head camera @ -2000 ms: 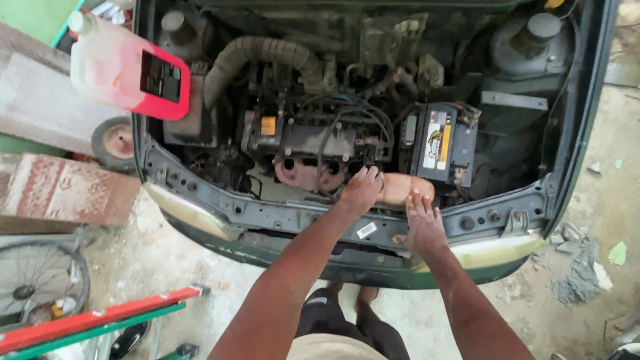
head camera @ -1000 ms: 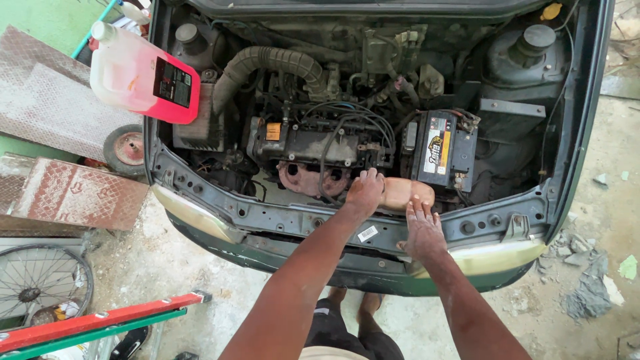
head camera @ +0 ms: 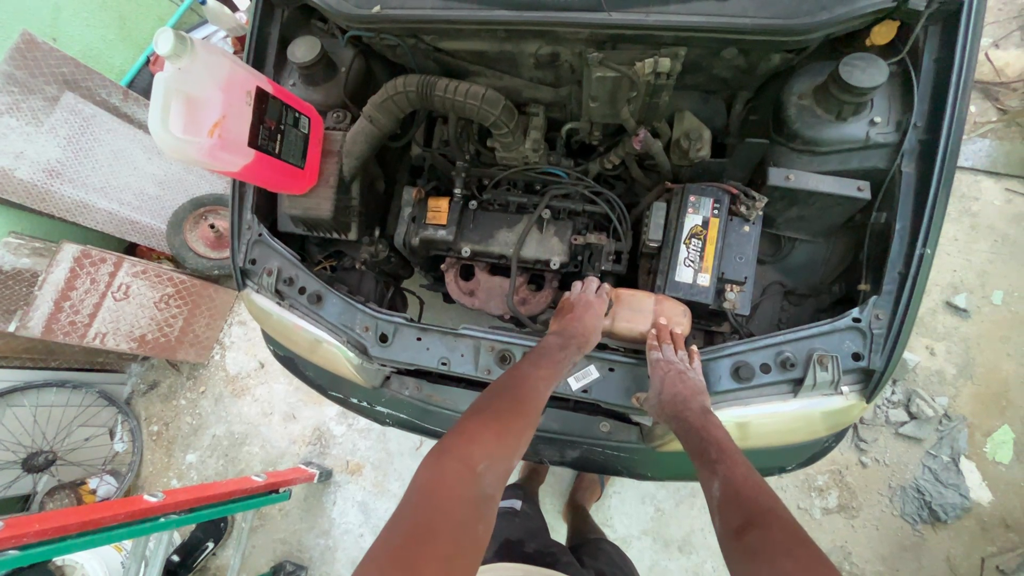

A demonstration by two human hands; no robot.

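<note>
A rounded, translucent brownish plastic reservoir point(head camera: 636, 312) lies at the front of the engine bay, between the engine and the car battery point(head camera: 708, 248). My left hand point(head camera: 582, 314) is curled at the reservoir's left end, fingers bent; its grip is partly hidden. My right hand point(head camera: 674, 372) rests with spread, dusty fingertips on the reservoir's lower right edge, its palm over the front crossmember point(head camera: 448, 348). Left of my left hand are the rusty exhaust manifold point(head camera: 488, 292) and the engine's valve cover point(head camera: 500, 232).
A jug of pink fluid point(head camera: 232, 112) sits on the air filter box point(head camera: 316, 208) at the left. Beyond the car are a small wheel point(head camera: 204, 234), a bicycle wheel point(head camera: 64, 448), a red and green ladder point(head camera: 160, 500) and, at right, rubble point(head camera: 920, 412).
</note>
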